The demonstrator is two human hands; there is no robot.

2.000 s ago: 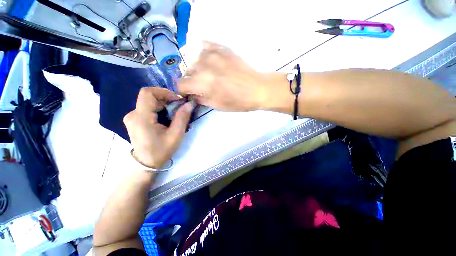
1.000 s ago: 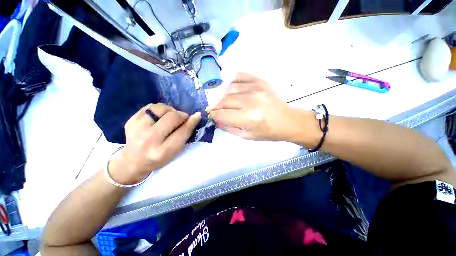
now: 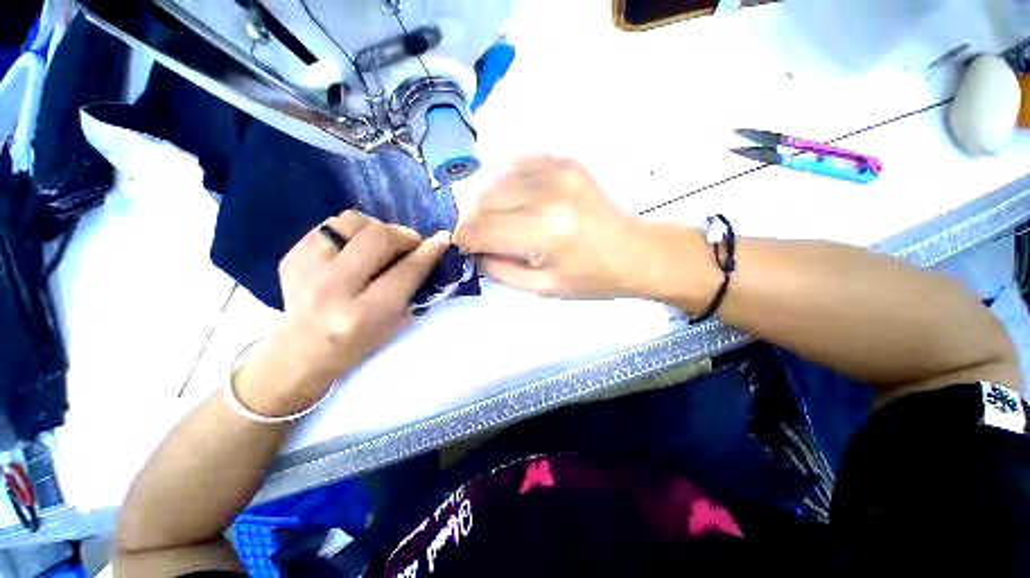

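Observation:
A dark navy garment panel (image 3: 277, 203) lies on the white table, its right part running under the sewing machine's needle area. My left hand (image 3: 350, 277) rests on the panel and pinches its near edge between thumb and fingertips. My right hand (image 3: 548, 231) pinches the same edge from the right, its fingertips almost touching the left ones. The blue-grey round attachment (image 3: 450, 147) sits just beyond my fingertips. The needle and presser foot are too small and blurred to tell clearly. A dark band shows on a left finger.
Thread snips (image 3: 808, 156) lie at the right, with a pale round object (image 3: 983, 105) beyond them. Stacked dark pieces (image 3: 85, 136) are at the far left, red-handled scissors (image 3: 19, 492) at the lower left. A ruler strip (image 3: 565, 381) runs along the front edge.
The view has shifted. The left hand has turned from an upright pinch to lying flatter on the panel. Both hands still hold the edge, and the fingertips are close together near the attachment.

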